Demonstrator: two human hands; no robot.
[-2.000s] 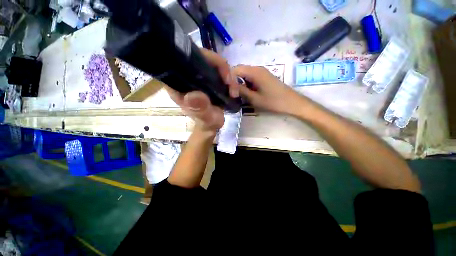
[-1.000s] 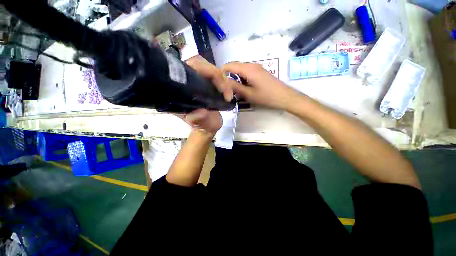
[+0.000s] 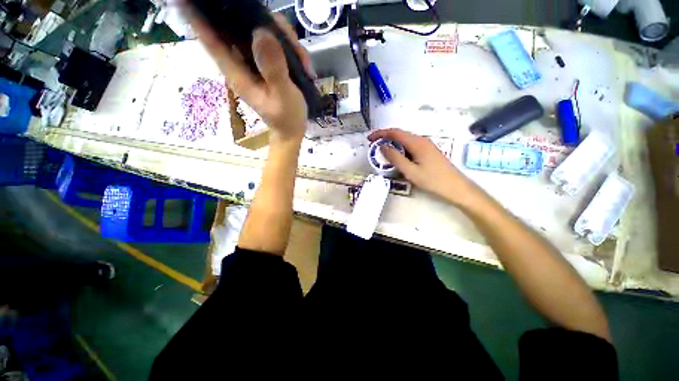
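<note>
My left hand (image 3: 279,82) is raised at the upper left and grips the black electric screwdriver (image 3: 237,30), whose tip is at the screw feeder (image 3: 335,100). My right hand (image 3: 409,158) rests on the round white fan head (image 3: 385,156), fingers around its rim. The white handle housing (image 3: 369,207) extends from the fan head toward me and overhangs the bench's front edge. A small dark fixture shows beside and under it. The screwdriver's upper end is cut off by the top of the picture.
Pink-purple parts (image 3: 199,110) and a small-parts carton (image 3: 260,139) lie left. A blue cell (image 3: 379,82) is beside the feeder. Right are a black object (image 3: 508,117), light-blue pieces (image 3: 503,158), a wired blue cell (image 3: 569,121), white housings (image 3: 604,207) and a brown carton (image 3: 667,201).
My left hand has lifted the screwdriver from the fan head up and left to the feeder. My right hand remains at the fan head, now uncovered. The camera view has shifted.
</note>
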